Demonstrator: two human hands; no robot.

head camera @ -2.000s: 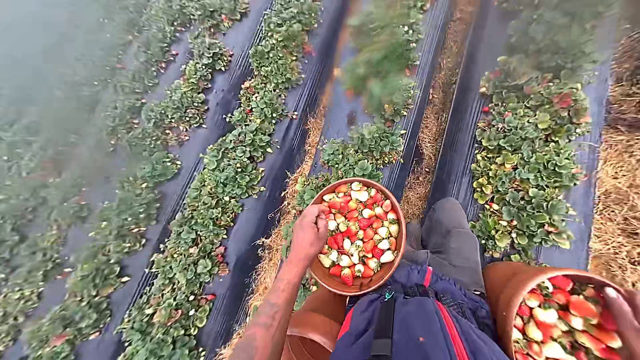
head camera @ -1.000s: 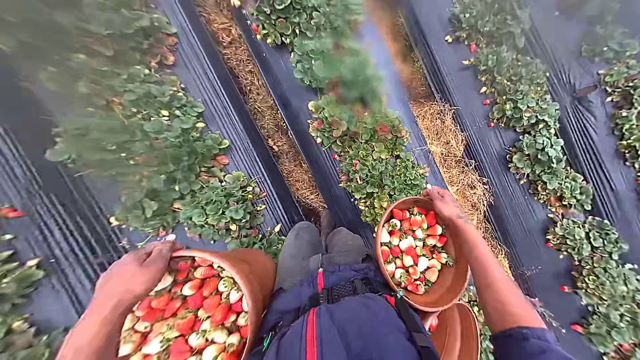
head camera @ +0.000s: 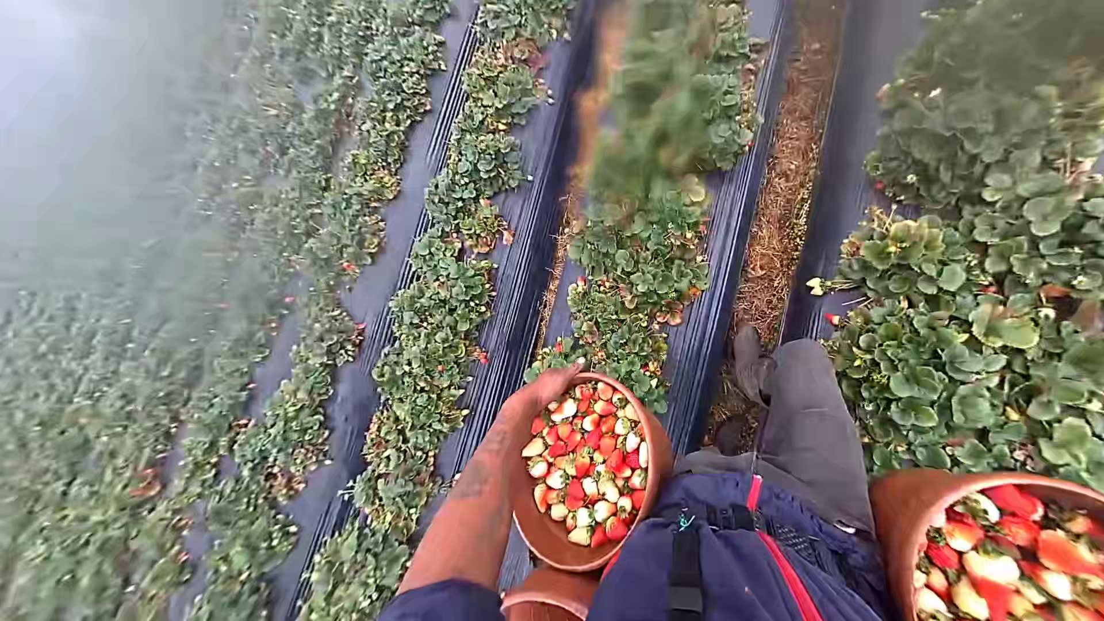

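Note:
My left hand (head camera: 552,385) grips the upper left rim of a brown bucket (head camera: 660,448), which tilts to show red and pale, part-ripe strawberries (head camera: 595,461) inside. Below it, partly hidden, is the rim of another brown bucket (head camera: 552,593). At the lower right corner a further brown bucket (head camera: 897,526) is heaped with strawberries (head camera: 1005,552) and cut off by the frame edge. My right hand is not in view.
Rows of strawberry plants (head camera: 431,345) grow through dark plastic mulch (head camera: 707,328). A straw-covered furrow (head camera: 780,216) runs between beds, with a boot (head camera: 750,362) at its near end. Leafy plants (head camera: 931,379) stand close on the right. Blur covers the upper left.
The view has swung strongly. My right hand, on a bucket rim one second ago, has gone out of view. My left hand is on a bucket rim in every frame.

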